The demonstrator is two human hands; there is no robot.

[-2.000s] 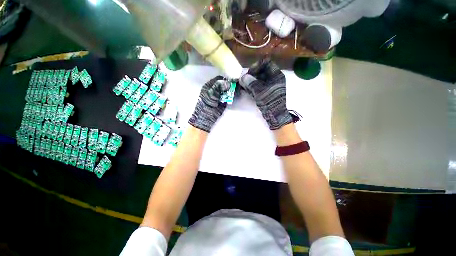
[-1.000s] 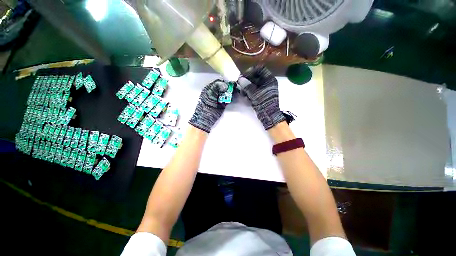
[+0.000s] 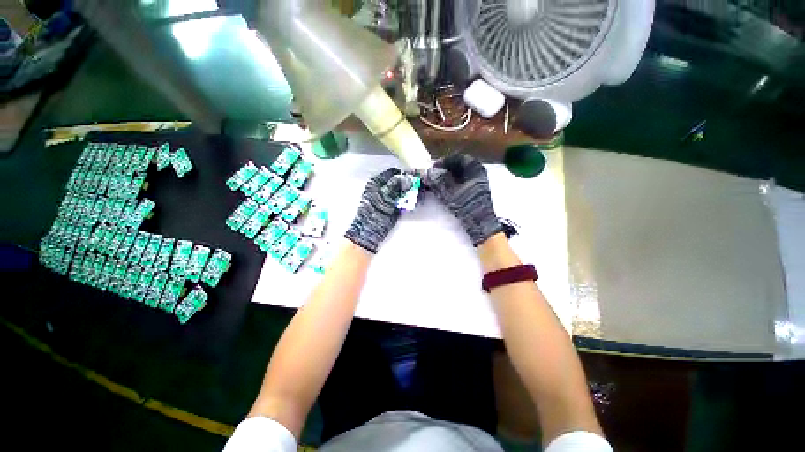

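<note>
My left hand (image 3: 379,207), in a grey-black knit glove, holds a small green circuit board (image 3: 410,192) upright between thumb and fingers. My right hand (image 3: 463,196), gloved the same, is beside it with its fingertips pinched close to the board's upper edge. What the right fingertips hold is too small and blurred to tell. Both hands are over a white work sheet (image 3: 424,282), right below the pale nozzle (image 3: 394,131) of the fume hood. Tool tip and solder cannot be made out.
Rows of green boards (image 3: 124,229) lie on a black mat (image 3: 207,190) at left. A looser group of boards (image 3: 274,207) overlaps the sheet's left edge. A white fan (image 3: 538,40), a small white object (image 3: 484,98) and dark green discs (image 3: 525,161) stand behind the hands.
The view has shifted, so the bench sits lower and more of the fan shows. My hands stay together under the nozzle, the board still in my left fingers.
</note>
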